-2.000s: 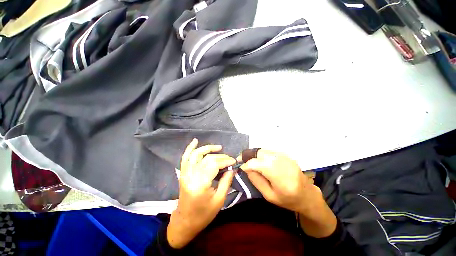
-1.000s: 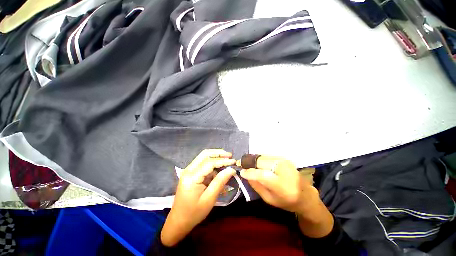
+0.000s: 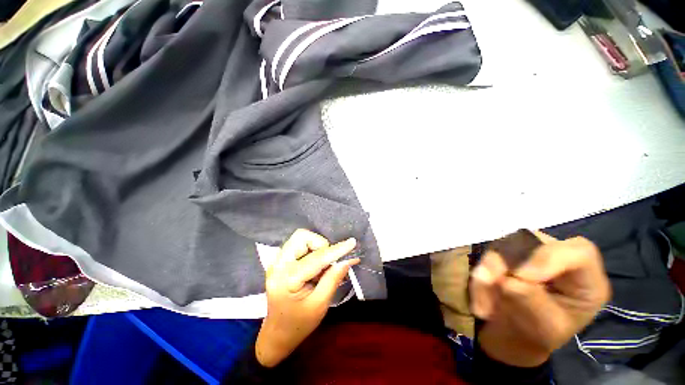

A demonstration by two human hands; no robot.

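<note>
The grey garment (image 3: 135, 173) lies spread over the table, with a white band along its near edge. A sleeve (image 3: 375, 49) with double white lines curls across its top. My left hand (image 3: 304, 282) pinches the garment's near corner, by a narrow white strip. My right hand (image 3: 537, 293) is off to the right of the cloth, blurred, with its fingers curled together. A dark band (image 3: 516, 247) is on one of its fingers. A needle or thread cannot be made out in my right hand.
The white table (image 3: 451, 165) has a curved near edge. A red plaid pad (image 3: 46, 278) is at the left edge. A clear plastic box (image 3: 627, 37) is at the far right. A blue crate (image 3: 143, 346) is below left. More dark garments (image 3: 638, 259) are at the right.
My right hand has moved away from my left hand and the cloth, out to the right. My left hand stays at the garment's corner. The garment has shifted slightly left and up in view.
</note>
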